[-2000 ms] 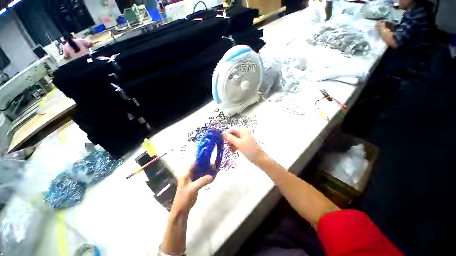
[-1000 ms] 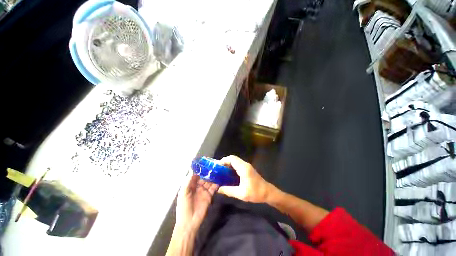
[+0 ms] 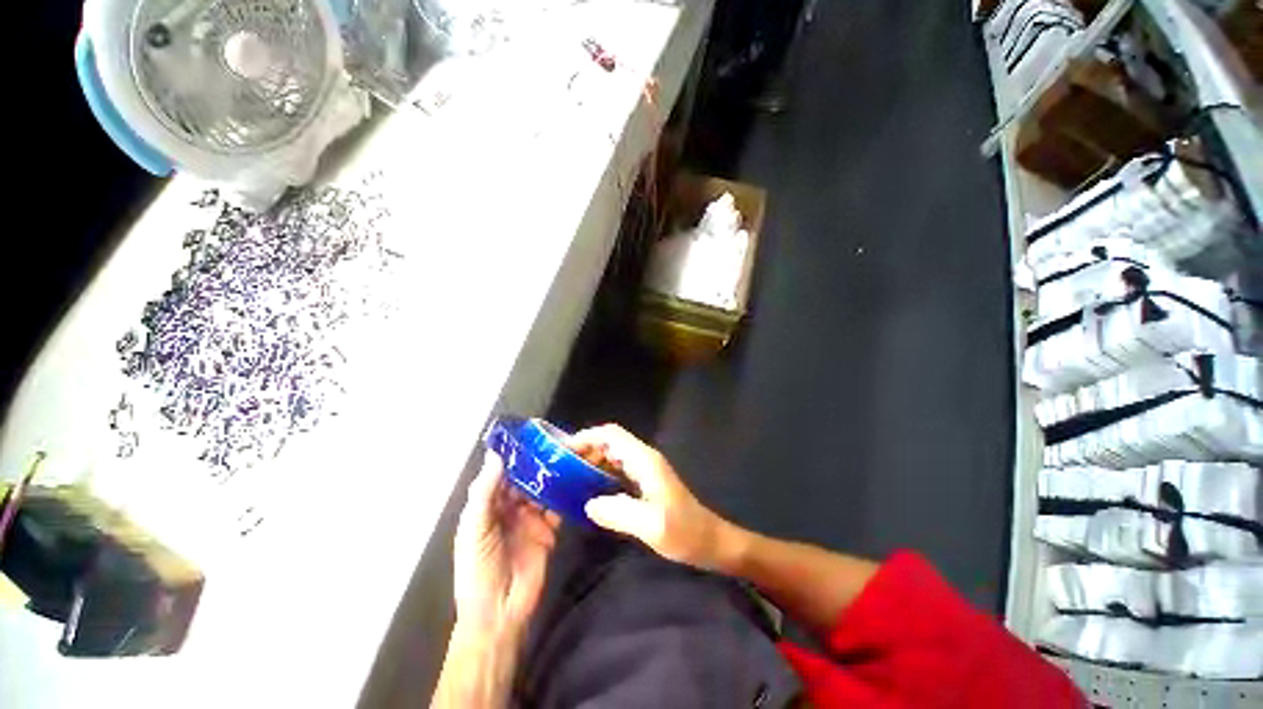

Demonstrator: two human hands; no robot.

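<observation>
A dark blue tape roll is held between my two hands just off the table's front edge, above my lap. Its outer side faces me and shows whitish marks. My left hand is under and against its left side, fingers partly hidden. My right hand grips its right side, with the thumb on the outer face and the fingers at the opening. The black tape dispenser stands on the table at lower left, with a thin rod at its left end.
Small metal buckles lie spread on the white table. A white fan stands at upper left. Red-handled snips lie farther along. An open box is under the table edge. White bundles fill shelves at right.
The view has swung right and down from the table. The tape roll has moved from above the buckles to above my lap. Since a second ago it has turned, showing more of its outer face.
</observation>
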